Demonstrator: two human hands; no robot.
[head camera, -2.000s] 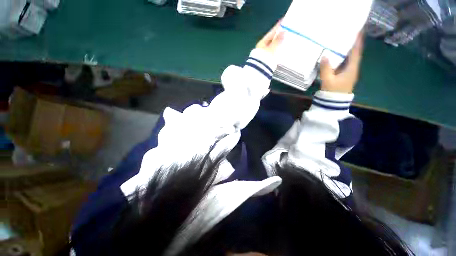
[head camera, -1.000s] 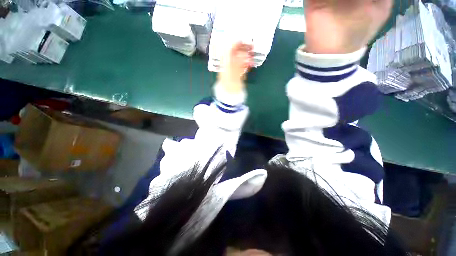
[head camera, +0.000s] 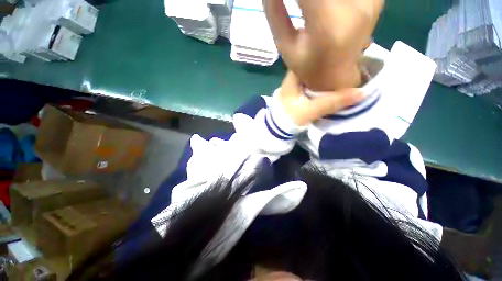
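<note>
My right hand (head camera: 330, 44) is raised over the bench, blurred, thumb apart from the palm; the top edge cuts off its fingertips and nothing shows in it. My left hand (head camera: 305, 104) lies around my right wrist, thumb over the right sleeve cuff (head camera: 355, 110); its other fingers are mostly hidden. A white booklet bundle (head camera: 415, 79) with a short blue line lies behind my right wrist, partly covered. Another white bundle (head camera: 253, 35) with a blue band lies left of my right hand, beside a white stack (head camera: 192, 19).
The green bench (head camera: 137, 60) runs across the view. Small white boxes (head camera: 69, 41) stand at its left. Thick stacks of greyish folded leaflets (head camera: 468, 41) stand at the right. Brown cartons (head camera: 91, 145) lie on the floor at the left.
My left hand has left the white bundles and moved right, to my right wrist. My right hand has shifted left and down. The bundle behind my right wrist has come into view.
</note>
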